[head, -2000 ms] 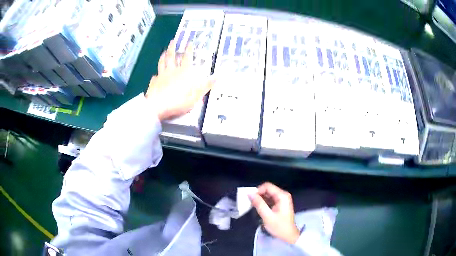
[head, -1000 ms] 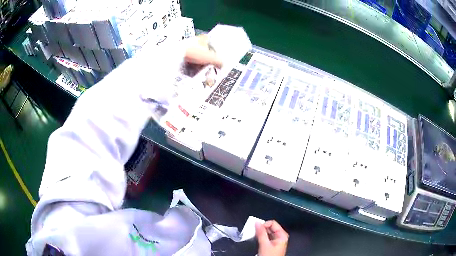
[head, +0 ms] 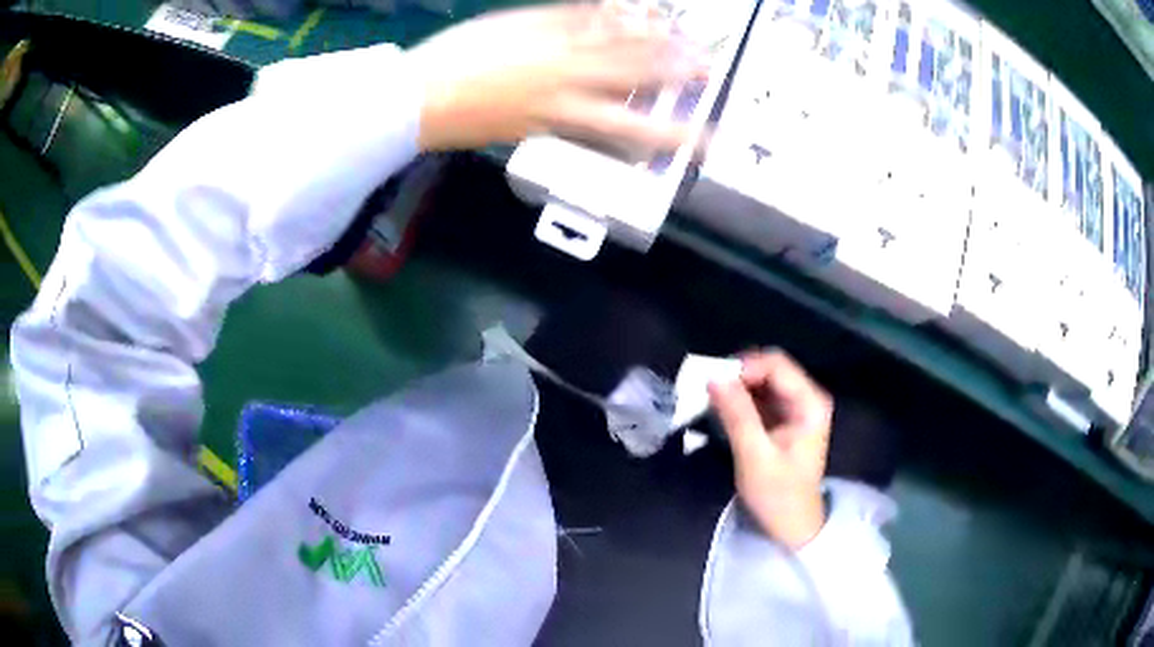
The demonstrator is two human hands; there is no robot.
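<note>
White retail boxes (head: 861, 190) with blue printed panels lie side by side on the bench. At the left end of the row, a white box (head: 605, 190) has its hang tab sticking out past the bench's front edge. My left hand (head: 570, 78) is blurred and lies over this box with fingers stretched out; whether it grips the box is unclear. My right hand (head: 778, 430) is low over my lap, below the row. It pinches the white label strip (head: 643, 411), which is crumpled and hangs to the left. No single sticker can be made out.
The green bench edge (head: 810, 297) runs down to the right under the boxes. Part of a dark device (head: 1135, 436) shows at the right rim. A blue bin (head: 281, 442) is on the floor at lower left, partly behind my jacket. A red object (head: 386, 240) is under the bench.
My left hand has come back from the far end of the left boxes to the near part of the leftmost box, whose hang tab now shows. My right hand still holds the strip. The view has shifted.
</note>
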